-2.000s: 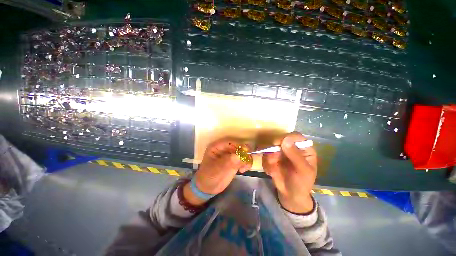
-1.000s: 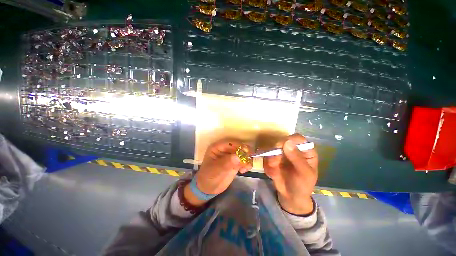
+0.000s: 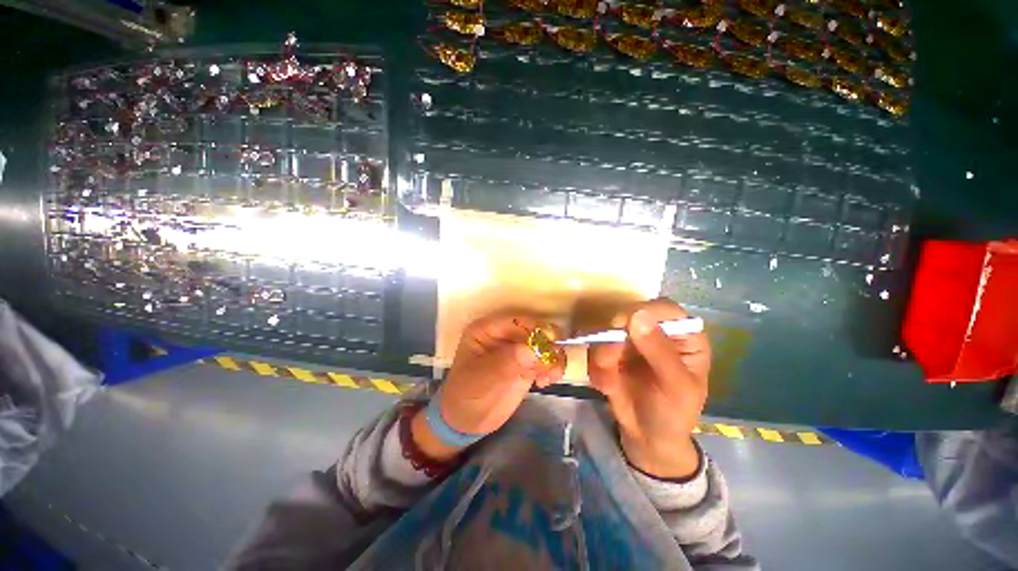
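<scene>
My left hand [image 3: 491,374] pinches a small shiny gold-faced part [image 3: 543,347] between thumb and fingers, above the near edge of a cream work sheet [image 3: 502,290]. My right hand [image 3: 656,374] holds a slim white-looking pointed tool [image 3: 679,327], probably tweezers. Its tip points left and is at or very near the right side of the gold part; contact is too small to tell. The left wrist has a light blue band [image 3: 449,428] and a dark red beaded bracelet [image 3: 420,444].
A left clear tray [image 3: 385,145] holds jumbled silver-pinkish parts under strong glare. A right clear tray [image 3: 670,134] has amber parts in rows at its far side. A red bin [image 3: 962,310] stands at right. A grey metal arm [image 3: 123,20] is at the far left. White-clothed people show at both sides.
Both hands stay in nearly the same place. The tool's angle shifts slightly, and the gold part seems to turn a little in my left fingers.
</scene>
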